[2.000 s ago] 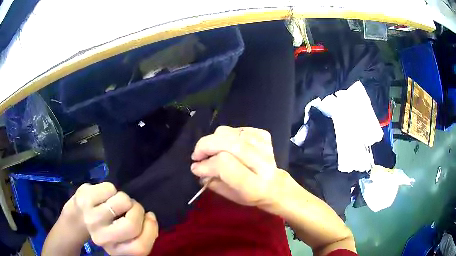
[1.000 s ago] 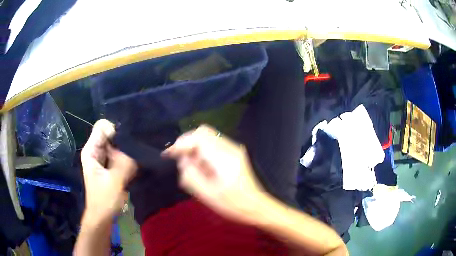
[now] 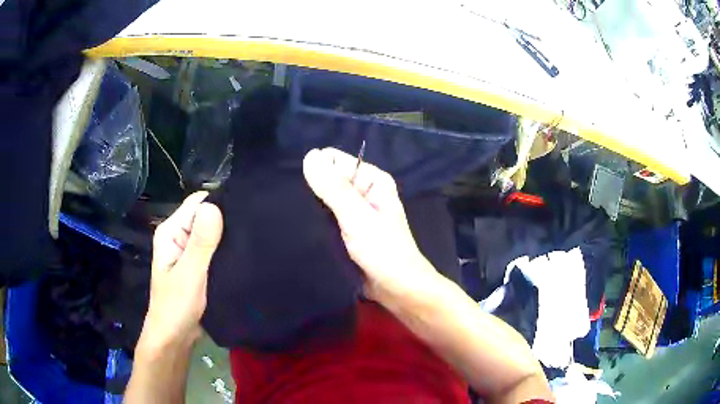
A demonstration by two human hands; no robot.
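Note:
A black garment piece [image 3: 272, 245] is stretched between my two hands above my lap, below the table edge. My left hand [image 3: 185, 245] pinches its left edge between thumb and fingers. My right hand [image 3: 363, 209] pinches its upper right edge. A thin pointed tool [image 3: 361, 156], perhaps a seam ripper, sticks up out of my right fist; its other end is hidden in the hand.
The white table [image 3: 316, 24] has a yellow edge; dark snips [image 3: 533, 49] lie on it. A dark fabric tray [image 3: 395, 142] hangs under it. A black garment pile [image 3: 31, 142] is at left. White cloth scraps [image 3: 556, 300], blue bins and a wooden box [image 3: 641, 308] are lower right.
The view has turned left, showing the dark pile. The black cloth is now raised and spread between both hands. The tool's tip now points up from my right hand.

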